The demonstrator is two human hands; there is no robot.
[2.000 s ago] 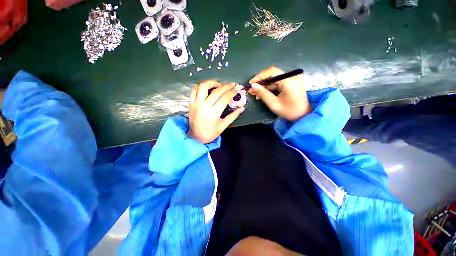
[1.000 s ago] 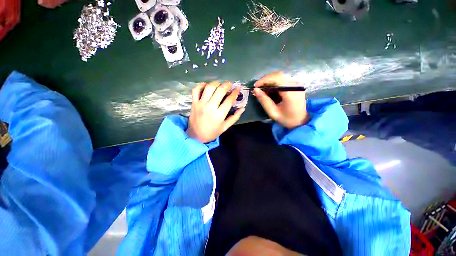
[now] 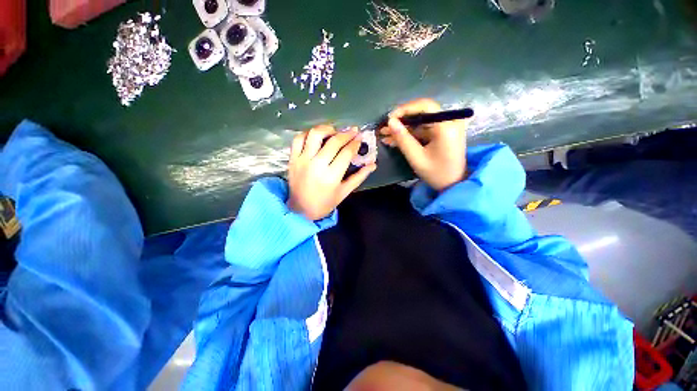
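My left hand [image 3: 321, 169] holds a whitish rounded lens module [image 3: 365, 148] with a dark round centre, flat near the bench's front edge. My right hand [image 3: 429, 145] grips black pen-like tweezers [image 3: 442, 117], their tip end at the module's upper right side; the tip itself is too small to make out. A stack of similar modules [image 3: 238, 33] lies beyond my left hand. A loose scatter of white-violet slivers [image 3: 319, 66] lies right of the stack.
A larger silvery heap [image 3: 139, 59] lies far left. A straw-like tangle of pins [image 3: 401, 29] lies beyond my right hand. Tiny white pieces [image 3: 588, 53] and a clear-wrapped item [image 3: 527, 6] lie at the right. Red trays [image 3: 82, 11] show top left. A neighbour's blue sleeve [image 3: 72, 229] is at the left.
The tweezers lay nearly level a second ago; now their rear end is tilted up. My left hand stays on the module. The view has shifted slightly.
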